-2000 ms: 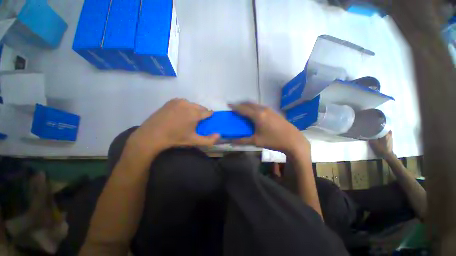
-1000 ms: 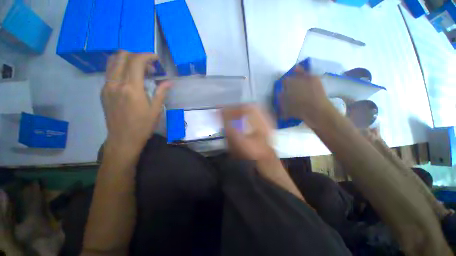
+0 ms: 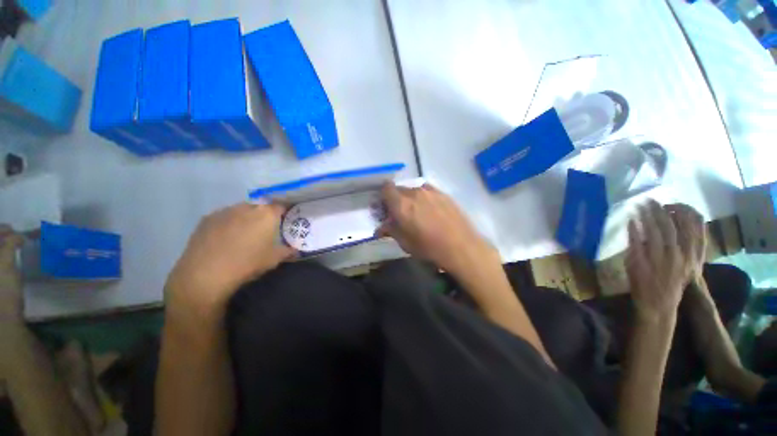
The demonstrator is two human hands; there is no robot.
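An open retail carton [image 3: 328,181] lies at the table's front edge, its blue-edged lid raised at the back. A white oval appliance unit [image 3: 341,220] lies in it, with a round vent grille [image 3: 299,228] near its left end. My left hand [image 3: 228,249] grips the carton's left end. My right hand [image 3: 432,223] grips its right end, with fingers over the right end of the unit. Some fingertips are hidden.
Several closed blue cartons [image 3: 167,89] stand at the back left, the rightmost [image 3: 294,89] tilted. Open cartons [image 3: 525,159] with units are on the right, near another person's hands [image 3: 669,247]. A hand [image 3: 8,255] shows at the left edge.
My left hand has moved from beside the closed cartons down to the open carton's left end. My right hand has closed on its right end. The neighbour's arm has drawn back from the right-hand cartons.
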